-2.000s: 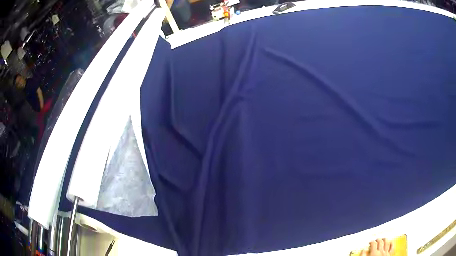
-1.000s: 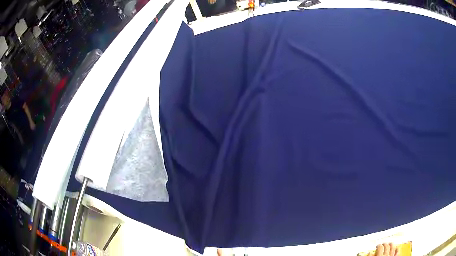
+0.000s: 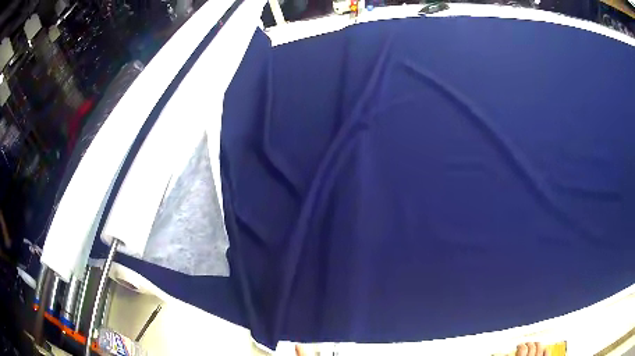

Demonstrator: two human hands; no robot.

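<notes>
A huge navy fabric ply [image 3: 445, 181] covers the table, with long wrinkles towards its left end. At the bottom right, the fingers of my right hand [image 3: 531, 349] lie over a yellow fabric weight [image 3: 555, 348] on the near table margin; the rest of the hand is cut off. A fingertip of my left hand [image 3: 301, 350] shows at the bottom edge, beside the near cloth edge. What my left hand does is hidden. A pale grey-blue patch [image 3: 191, 215] shows at the cloth's left end.
Long white rolls [image 3: 160, 132] on metal bars run along the left end. Below them are an orange strip and a clear bottle [image 3: 118, 342]. A small dark tool [image 3: 434, 8] and a red part [image 3: 354, 7] sit at the far edge. Dark clutter is at the far left.
The view has shifted, so the cloth and rolls sit differently in the picture. My left fingertip and the bottle have come into view. My right hand stays at the weight; the wrinkles look similar.
</notes>
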